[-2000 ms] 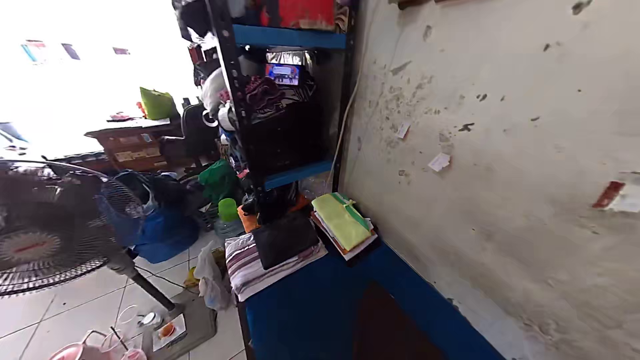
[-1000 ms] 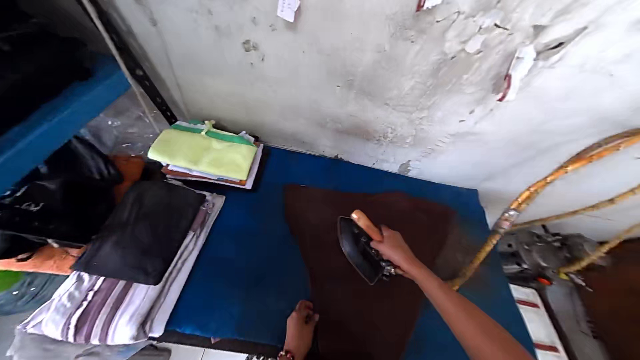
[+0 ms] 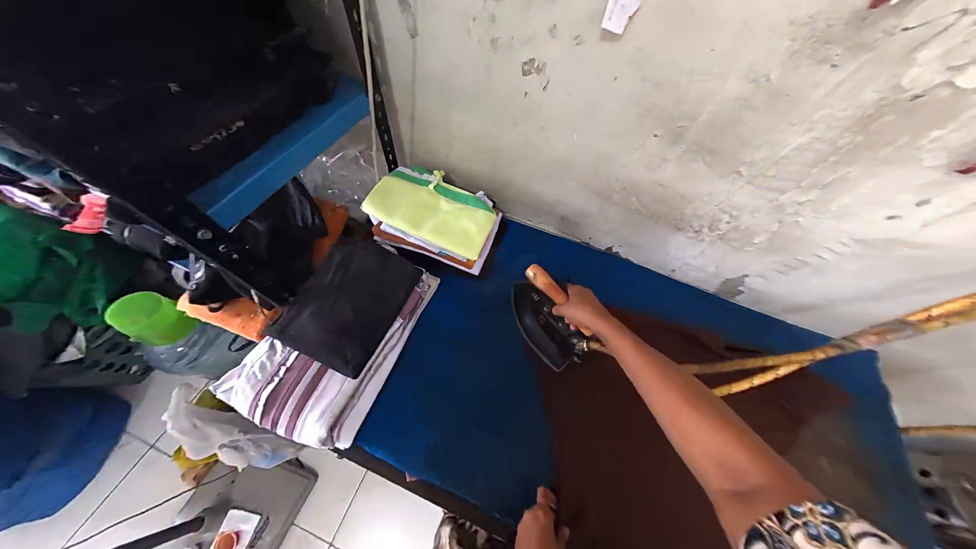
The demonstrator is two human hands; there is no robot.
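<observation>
My right hand [image 3: 583,309] is closed around the wooden handle of a black iron [image 3: 543,324]. The iron lies at the upper left part of a dark brown cloth [image 3: 610,457], over its edge and the blue table cover [image 3: 457,366]. Two yellowish hoses [image 3: 808,354] run from the iron's rear to the right. My left hand [image 3: 541,522] is at the table's front edge, beside the cloth's left edge; its fingers are bent, and whether they pinch the cloth is unclear.
A folded black cloth [image 3: 351,305] lies on striped folded fabric [image 3: 297,393] at the table's left. Behind it is a yellow-green folded cloth [image 3: 435,213] on a stack. A blue metal shelf [image 3: 290,152] stands at upper left, and a plastic bag [image 3: 221,431] lies on the tiled floor.
Both hands and the iron, out of view two seconds ago, show one second ago and now. The iron has moved toward the cloth's upper left edge. The view has shifted left since one second ago.
</observation>
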